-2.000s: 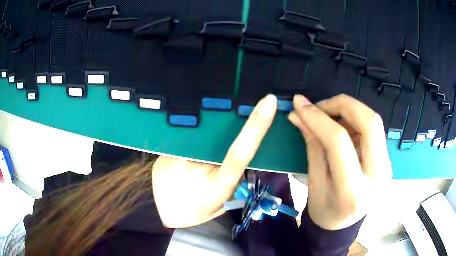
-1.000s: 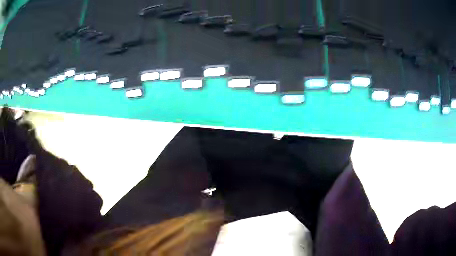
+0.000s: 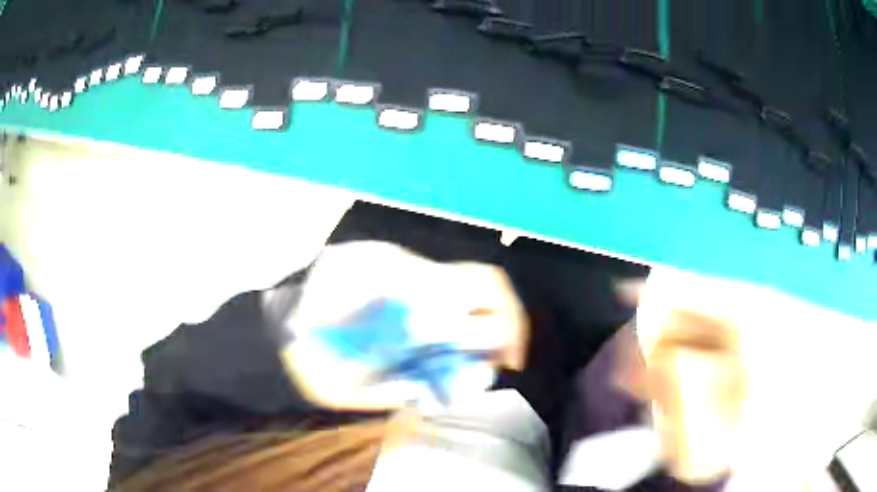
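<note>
Many black straps [image 3: 538, 82] lie side by side, with a staggered row of clasp ends along their near edge. Their windows, such as one clasp window [image 3: 589, 180], look white, and a few have a faint blue tint. My left hand [image 3: 413, 274] is blurred, below the table edge, with a cluster of blue film pieces [image 3: 370, 332] in it. My right hand [image 3: 697, 375] is blurred, lower right, also below the edge; its fingers and anything in them cannot be made out. Neither hand touches the straps.
The green mat [image 3: 317, 159] runs under the straps, with a pale front edge. Blue and red items [image 3: 19, 312] stand at the far left. A white object [image 3: 615, 456] lies below my right hand. Long hair hangs at the bottom, and a pale floor shows.
Both hands were at the blue clasp windows, then off the straps; now they are below the table edge. The view has shifted, and the windows look white instead of blue.
</note>
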